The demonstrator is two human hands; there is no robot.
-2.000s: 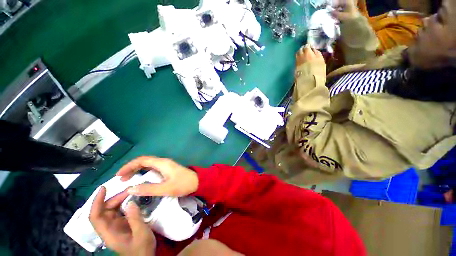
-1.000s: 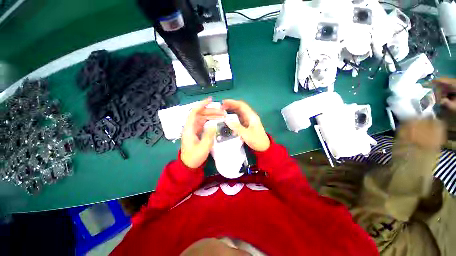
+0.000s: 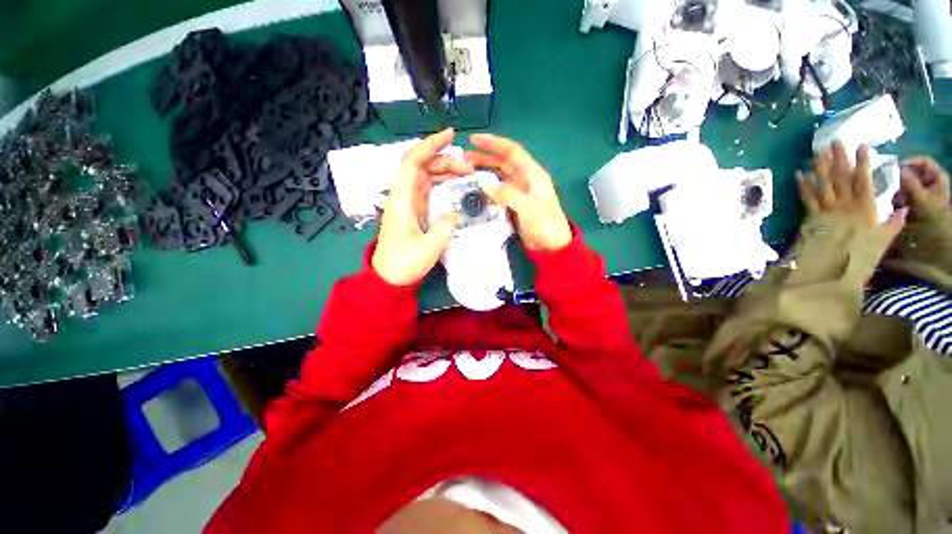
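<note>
A white camera housing (image 3: 479,269) with a dark round lens lies in front of my chest at the bench's near edge. My left hand (image 3: 415,224) holds its left side, thumb beside the lens. My right hand (image 3: 530,198) holds its right side, thumb close to the lens. The fingertips of both hands are raised above the housing's far end. A white base or arm (image 3: 360,177) lies on the bench behind and left of my left hand. Dark leads show at the housing's near right side.
The black screwdriver (image 3: 415,47) stands over the screw feeder (image 3: 476,73) ahead. Black plates (image 3: 266,125) and shiny small parts (image 3: 65,224) are heaped left. White camera bodies (image 3: 715,235) lie right. Another person's hands (image 3: 851,188) work at far right. A blue stool (image 3: 193,438) stands below left.
My view has swung left and down from the right side of the bench. Both hands stay on the housing. The other person's hand now rests on a white part.
</note>
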